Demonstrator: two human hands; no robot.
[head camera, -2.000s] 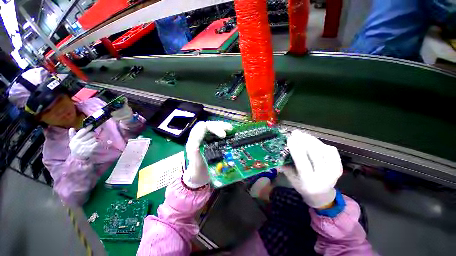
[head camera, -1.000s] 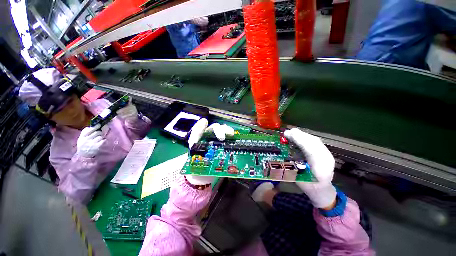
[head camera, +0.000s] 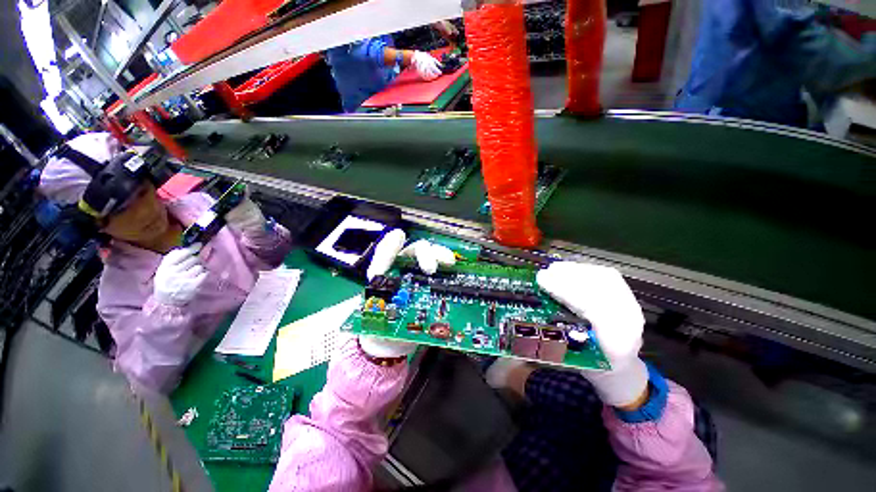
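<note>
A green circuit board (head camera: 461, 312) is held in the air in front of me, component side facing me. It shows long black connector rows, silver port sockets at its near right edge and yellow and blue parts at its left end. My left hand (head camera: 399, 264), in a white glove, grips the left end, with fingers over the far edge and the palm partly hidden behind the board. My right hand (head camera: 605, 322), in a white glove with a blue band at the cuff, grips the right end, fingertips over the far right corner.
Another board (head camera: 247, 421) lies on the green mat (head camera: 317, 281) at lower left, near papers (head camera: 257, 312) and a black tray (head camera: 331, 252). A coworker (head camera: 158, 259) at left holds a board. Beyond, the conveyor (head camera: 672, 183) carries boards behind a red-wrapped post (head camera: 504, 125).
The board, steeply tilted two seconds ago, has turned so its port sockets show at the near edge. Since one second ago its right end has dipped slightly. Both hands still hold it.
</note>
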